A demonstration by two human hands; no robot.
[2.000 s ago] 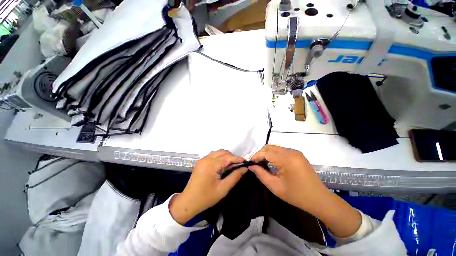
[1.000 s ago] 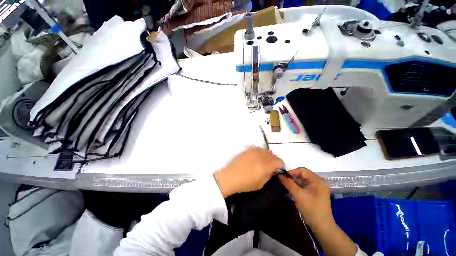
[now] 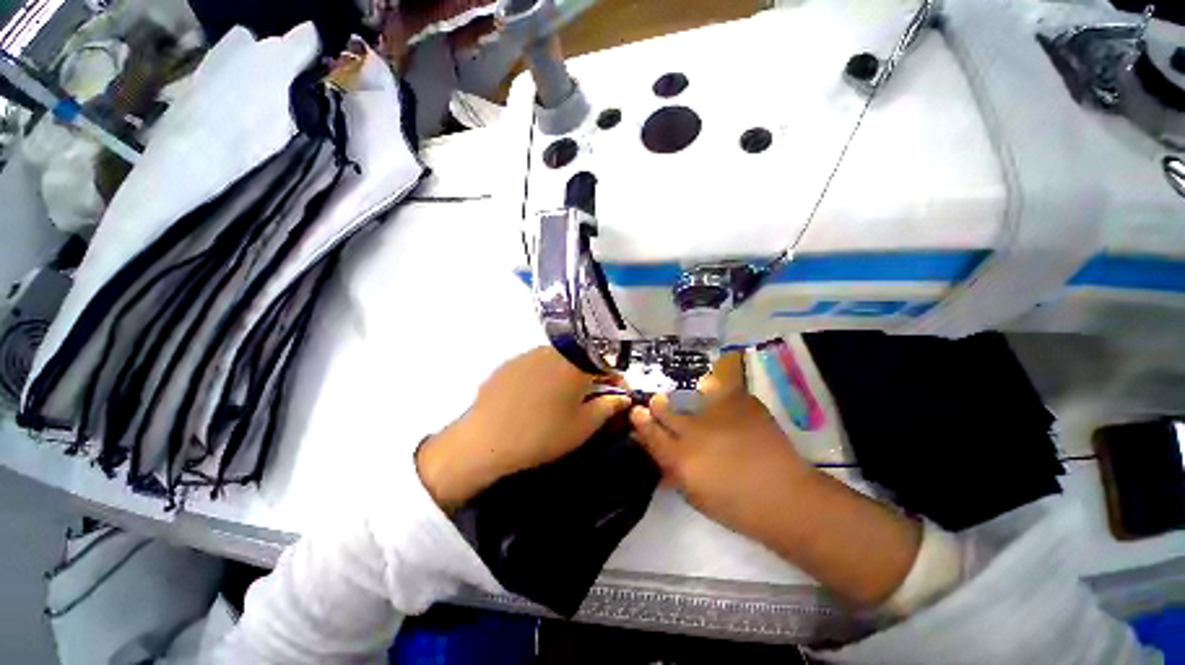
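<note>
The black fabric piece (image 3: 565, 513) lies under my hands and hangs over the table's front edge. My left hand (image 3: 520, 416) grips its upper edge just left of the presser foot area. My right hand (image 3: 728, 455) pinches the same edge beside it, fingertips close together. The sewing machine head (image 3: 767, 169) stands directly above my fingertips. The needle and presser foot (image 3: 650, 370) are partly hidden by metal parts and my fingers.
A stack of grey-white panels with black edges (image 3: 195, 260) lies left. A stack of black pieces (image 3: 929, 416), pink and blue snips (image 3: 795, 386) and a smartphone (image 3: 1144, 478) lie right. A measuring scale (image 3: 702, 608) runs along the table's front edge.
Both hands have moved from the table's front edge up to the needle area with the black fabric. The camera view is closer to the machine head.
</note>
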